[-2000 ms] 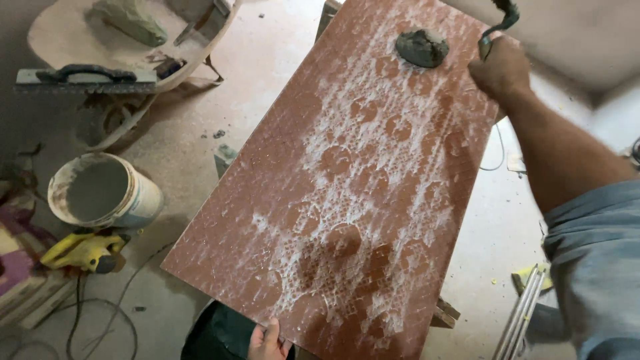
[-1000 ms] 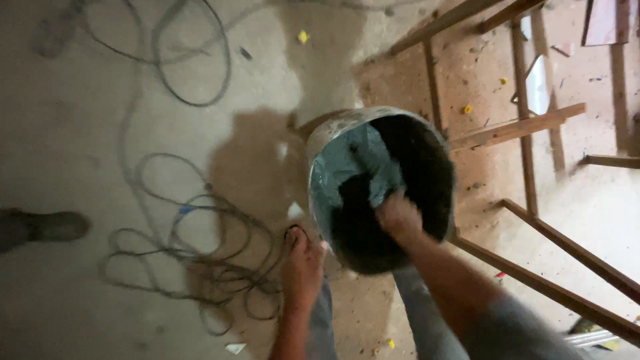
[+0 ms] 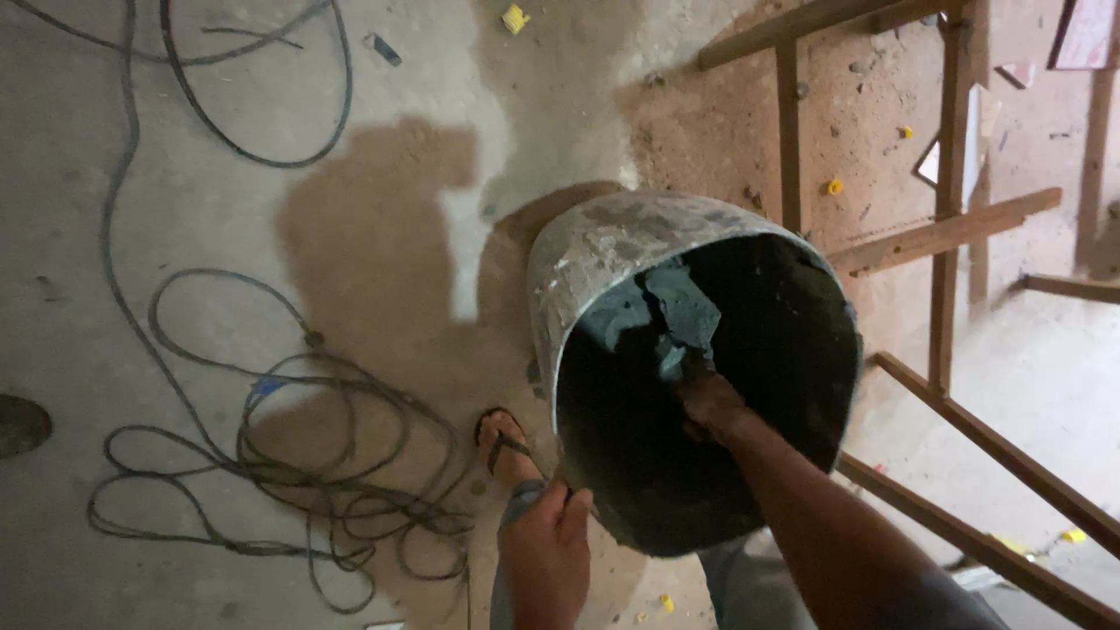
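Note:
A mortar-stained bucket point(image 3: 604, 241) stands tilted at the centre, its mouth toward me. My left hand point(image 3: 547, 547) grips its rim at the lower left, fingers bent over the edge. Inside the bucket, my right hand point(image 3: 713, 407) is closed on what looks like the handle of a trowel; the handle itself is mostly hidden by the fingers and shadow. Wet grey mortar point(image 3: 687, 306) lies on or against the tool just beyond that hand, and more clings to the inner wall. The bucket's bottom is too dark to make out.
Loops of dark cable point(image 3: 350, 477) lie on the concrete floor at the left. A wooden frame point(image 3: 945, 232) stands to the right, among tile offcuts point(image 3: 1015, 74) and small yellow plastic pieces point(image 3: 836, 186). My sandalled foot point(image 3: 506, 442) is beside the bucket.
The view has swung from the mortar-smeared board down to the bucket. My left hand, at the board's edge two seconds ago, is now on the bucket's rim; my right hand has gone inside the bucket.

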